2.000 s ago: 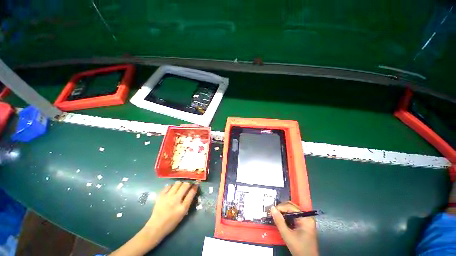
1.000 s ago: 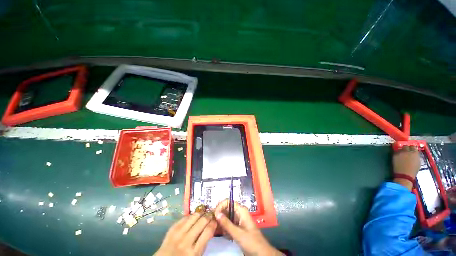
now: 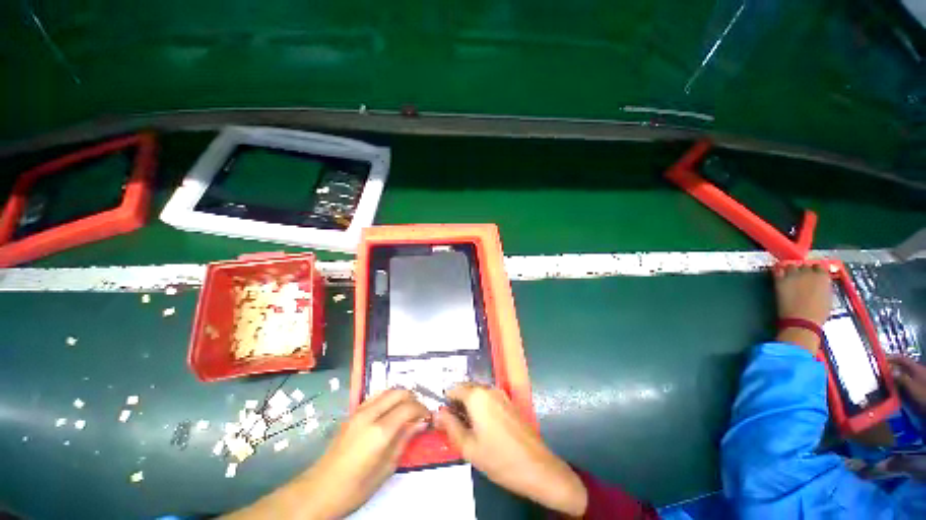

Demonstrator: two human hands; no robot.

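An open tablet unit (image 3: 433, 305) lies in an orange-red fixture (image 3: 505, 325) in front of me, its silver-grey rectangle at the far end and a circuit board (image 3: 421, 374) at the near end. My left hand (image 3: 378, 443) is over the near left corner of the unit, fingers bent; whether it holds a small part cannot be told. My right hand (image 3: 500, 439) is at the near right corner, shut on a thin dark pen-like tool (image 3: 432, 396) that points left over the board. The fingertips of both hands are close together and hide the board's near edge.
A red bin (image 3: 259, 317) of cream pieces stands left of the fixture. Loose squares and thin black leads (image 3: 266, 418) lie nearer me. A white sheet (image 3: 421, 495) is under my wrists. White (image 3: 371, 193) and orange-red fixtures lie on the conveyor. A neighbour's blue sleeve (image 3: 777, 427) is at right.
Since the oldest frame, my left hand has moved from beside the bin to the unit's near end. The tool now points left over the board. The view has shifted right, showing the neighbour's hand on another fixture.
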